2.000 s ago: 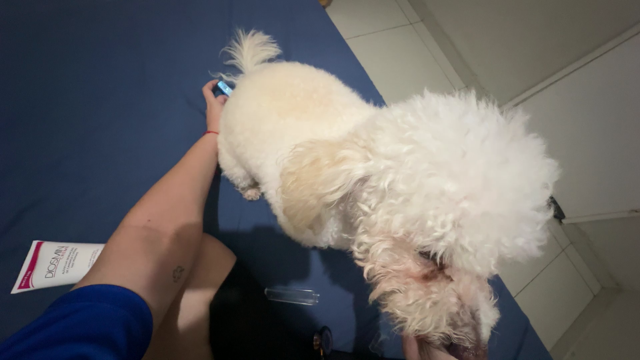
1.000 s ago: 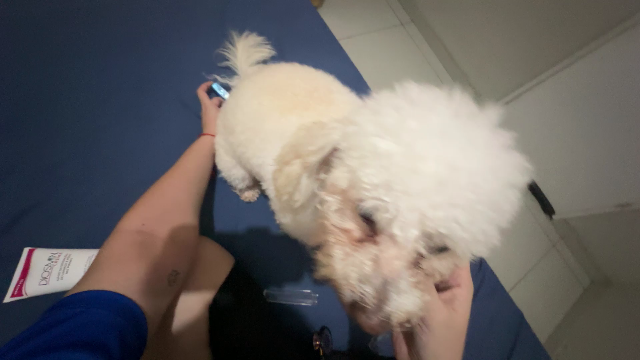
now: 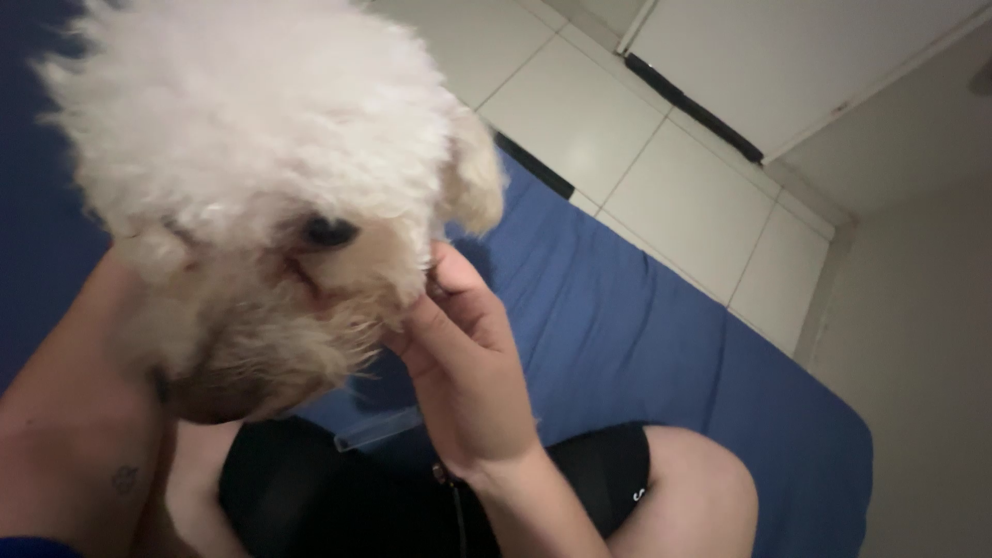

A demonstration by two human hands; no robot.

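A curly white dog (image 3: 256, 116) fills the upper left, its face close to the camera and its muzzle pointing down. Reddish-brown fur runs below its dark eye. My right hand (image 3: 465, 333) is at the side of the dog's jaw, thumb and fingers pinched together in the fur there. My left forearm reaches up behind the dog's head from the lower left; the left hand itself is hidden by the dog. A clear plastic tube or case (image 3: 378, 429) lies on the blue sheet beside my right wrist.
The blue sheet (image 3: 604, 310) covers the bed, whose edge runs diagonally at the right. Beyond it are pale floor tiles (image 3: 573, 101), a white door (image 3: 783, 54) with a black strip along its bottom, and a wall. My legs, in black shorts (image 3: 310, 496), are crossed in front.
The view has swung strongly to the right. The dog's head is much closer to the camera. My left hand, at the dog's rear with a small blue-lit device before, is now hidden.
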